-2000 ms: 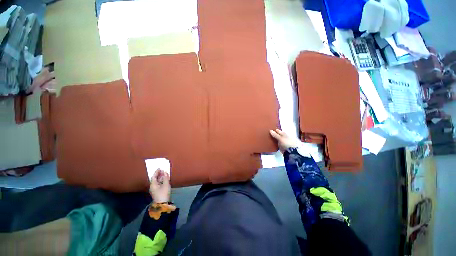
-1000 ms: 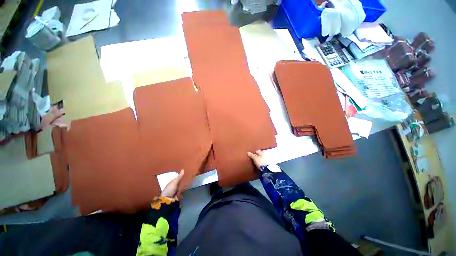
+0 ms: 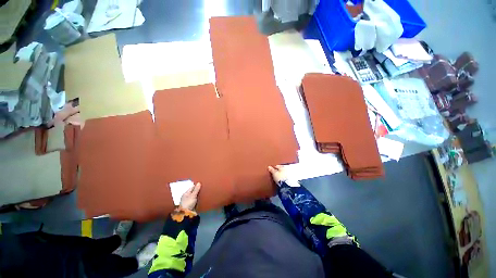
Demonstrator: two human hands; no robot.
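Observation:
Reddish-brown leather panels lie side by side in front of me, their near edge along the table's near edge. The tallest panel reaches farthest up at the right of the group. My left hand is at the near edge, gripping the panel edge beside a small white square. My right hand holds the near right edge of the right panel, thumb on top. The fingers beneath are hidden on both hands. A stack of notched brown panels lies to the right.
Beige sheets and white paper lie beyond the panels. Grey-white bundles are at the left. A blue bin, a calculator and a plastic bag are at the right. A person's dark-clothed leg shows at the lower left.
The gap between the middle and right panels at the near edge has closed. Both hands stay at the near edge. The green cloth at lower left is out of view.

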